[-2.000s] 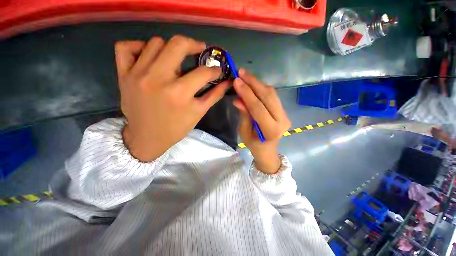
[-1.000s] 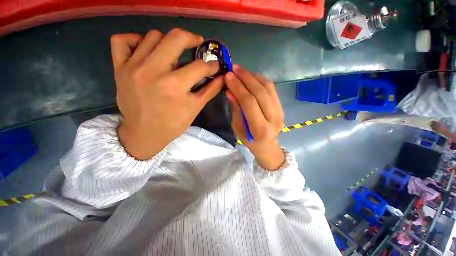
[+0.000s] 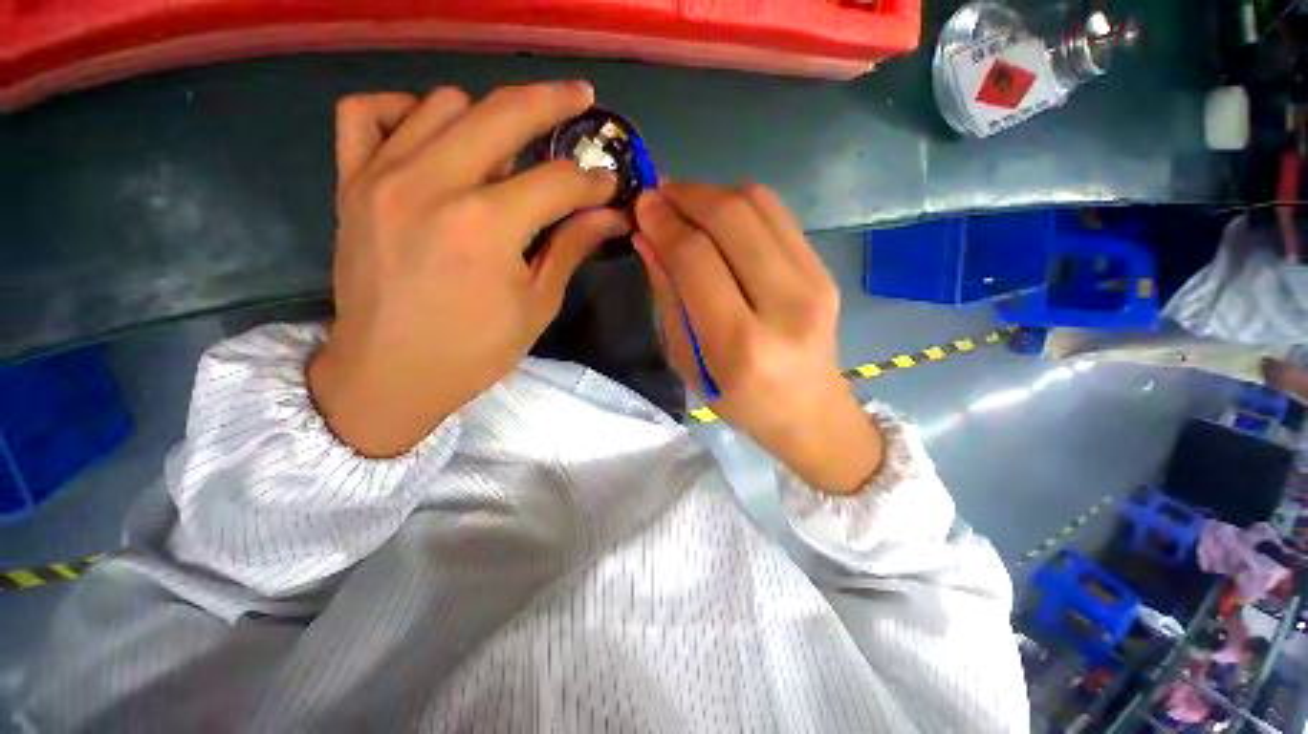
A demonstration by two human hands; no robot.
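My left hand (image 3: 452,237), bare, holds a small round electronic unit (image 3: 600,148) between thumb and fingers, above the bench's near edge. The unit has a dark shiny rim with pale and coppery parts inside, and its open face shows. My right hand (image 3: 753,308) is closed on a slim bright-blue rod (image 3: 644,161). The rod's upper end lies at the unit's right rim. Its lower end shows below my fingers, and the middle is partly hidden by them. The exact tip is too small to make out.
A red-orange foam tray (image 3: 474,32) lies along the bench's far side. A clear bottle (image 3: 1001,83) with a red diamond label is right of it, then a small white round thing (image 3: 1225,118). Blue bins (image 3: 958,258) and stools stand on the floor. Part of a person's arm shows at far right.
The unit and the rod's upper end have moved slightly up and left. The rod is steeper than at first, and my right wrist and sleeve have shifted right.
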